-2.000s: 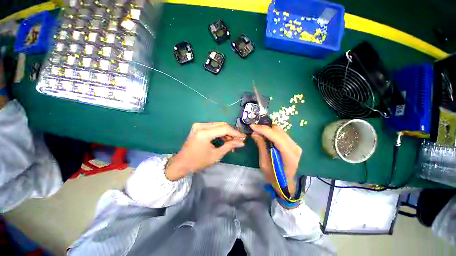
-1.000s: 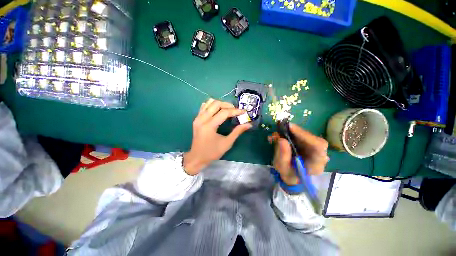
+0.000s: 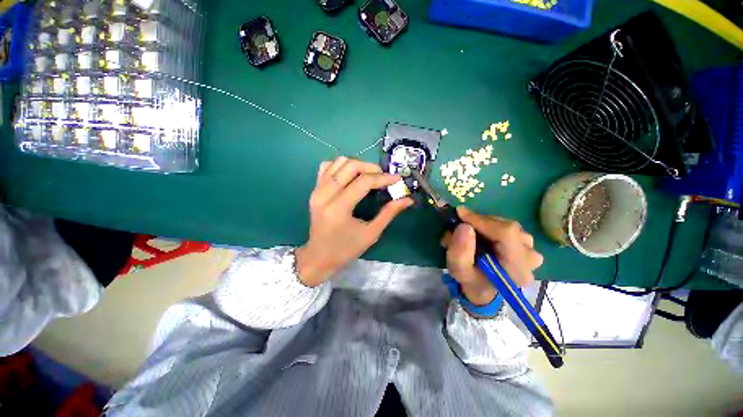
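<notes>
A black watch housing (image 3: 406, 160) with silvery electronics sits on a dark flat jig (image 3: 417, 137) on the green mat. My left hand (image 3: 346, 213) holds a small whitish-gold square block (image 3: 398, 190) between thumb and fingertips at the housing's lower edge. My right hand (image 3: 494, 251) holds the blue and black soldering iron (image 3: 513, 291); its metal tip points into the housing. Whether the tip touches is too small to tell. Thin solder wire (image 3: 269, 112) runs across the mat to the jig's left side.
Loose housings (image 3: 325, 57) lie beyond. Pale yellow bits (image 3: 464, 172) lie right of the jig. A blister tray (image 3: 106, 155) is far left, a blue bin (image 3: 509, 20) at the top, a fume fan (image 3: 601, 116) and tip cleaner pot (image 3: 593, 215) at right.
My left hand has brought the small block to the housing. The iron's tip swung away right, then came back to the housing. The view has shifted.
</notes>
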